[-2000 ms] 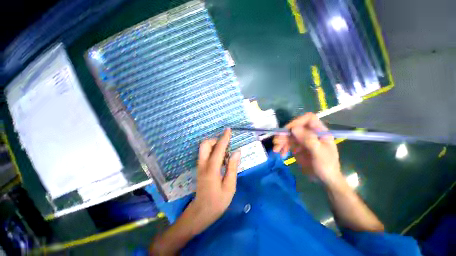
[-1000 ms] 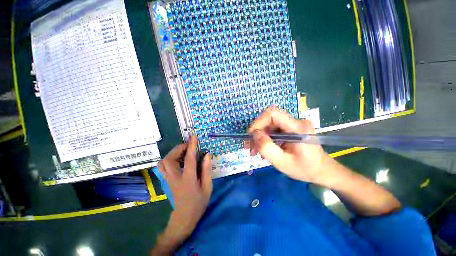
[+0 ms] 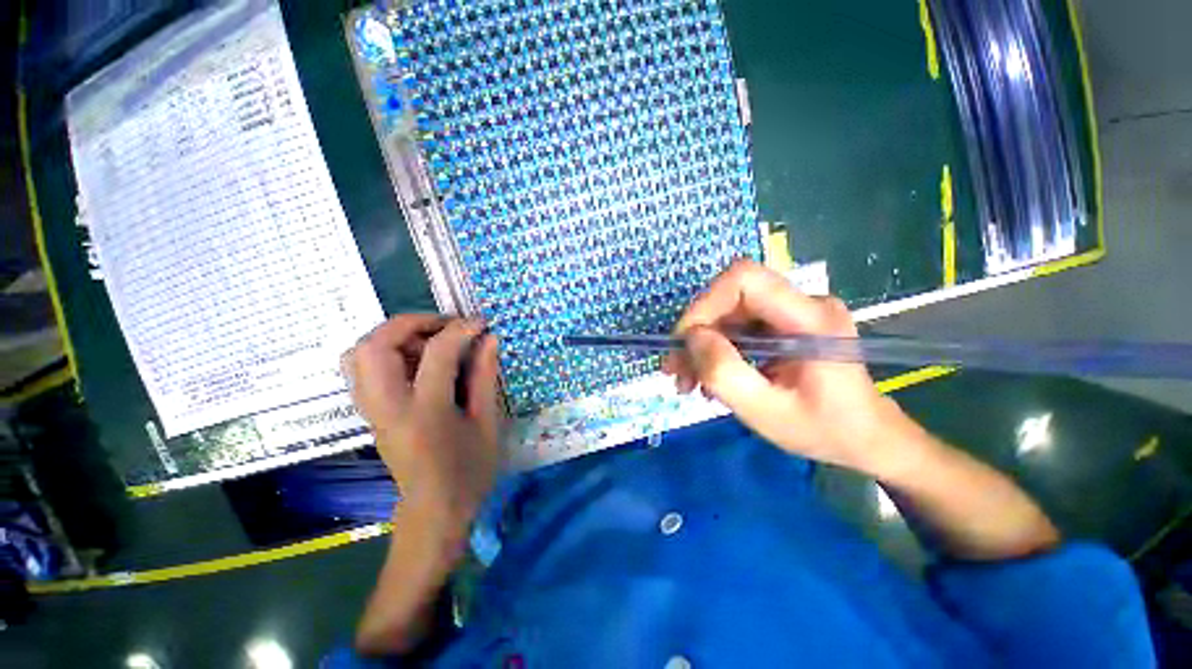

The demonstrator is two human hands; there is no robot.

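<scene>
The component tray (image 3: 588, 170) lies flat on the green bench, covered with rows of tiny blue-silver squares. A metallic rail (image 3: 425, 209) runs along its left edge. My right hand (image 3: 771, 359) pinches a long thin packing tube (image 3: 941, 350) over the tray's lower right part; the tube's dark tip points left over the lower rows and its clear part runs out to the right. My left hand (image 3: 438, 392) is at the tray's lower left edge, fingers bent, fingertips by the rail. Whether it grips anything is hidden.
A printed record sheet (image 3: 222, 235) lies left of the tray, with a label strip (image 3: 314, 421) below it. A tube bundle (image 3: 1013, 131) lies at the right bench end. A yellow tag (image 3: 779, 248) sits beside the tray. Bluish tubes (image 3: 320, 497) show below the front edge.
Since the oldest frame, the view has turned and the tray looks more upright. Over the last second my left hand has shifted left to the rail. My right hand still holds the tube.
</scene>
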